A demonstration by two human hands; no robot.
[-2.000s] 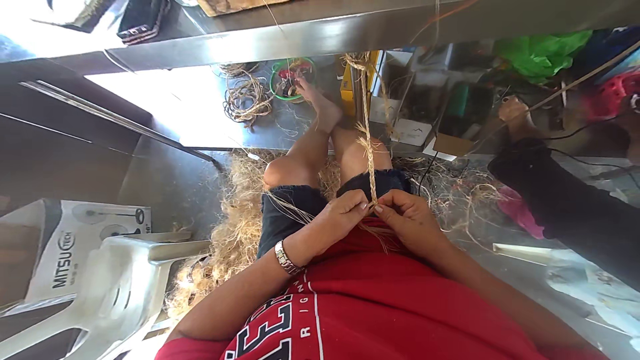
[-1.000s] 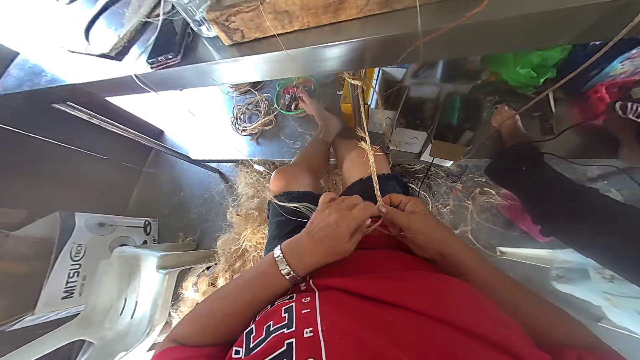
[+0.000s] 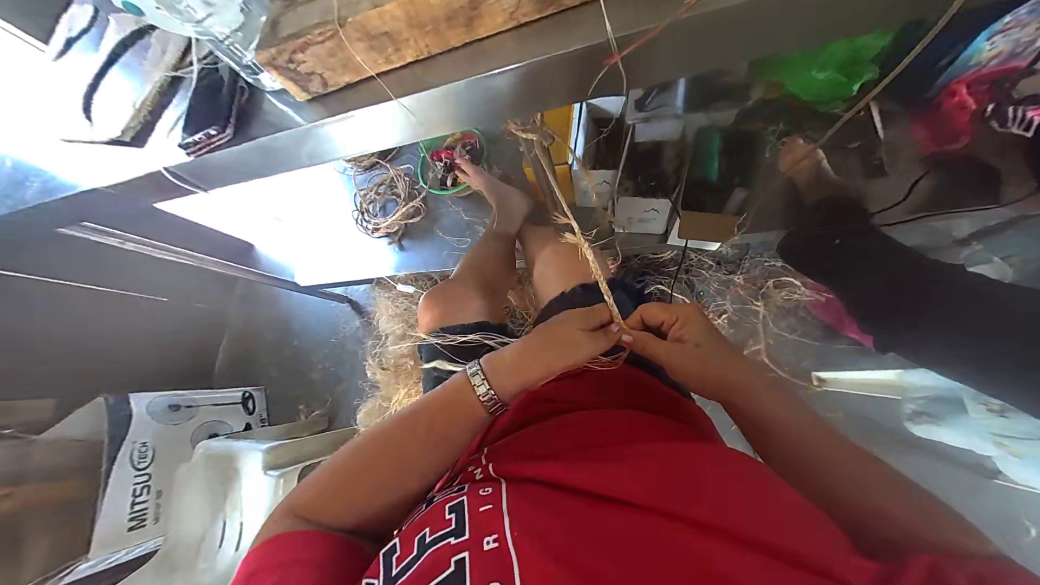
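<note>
A braided natural-fibre cord (image 3: pixel 587 248) runs from under the metal table down to my lap, with frayed ends sticking out along it. At its lower end, my left hand (image 3: pixel 573 337) pinches the braid between thumb and fingers. My right hand (image 3: pixel 678 341) grips the same end from the other side, its fingertips close to those of the left. Loose fibre strands (image 3: pixel 455 340) trail out to the left across my dark shorts. More thin strands hang just below the fingertips. The exact crossing of strands between the fingers is hidden.
A metal table (image 3: pixel 487 89) with a wooden block (image 3: pixel 406 41) spans the top. Coiled cord (image 3: pixel 390 199) lies beside a green-rimmed basket (image 3: pixel 422 166). Loose fibre (image 3: pixel 394 357) heaps near my legs. A white plastic chair (image 3: pixel 219 487) stands left; another person's leg (image 3: pixel 910 284) extends at right.
The hands stay at the braid's lower end. My left hand, earlier bent over the strands, now has its fingertips close to those of my right hand. The view has shifted somewhat.
</note>
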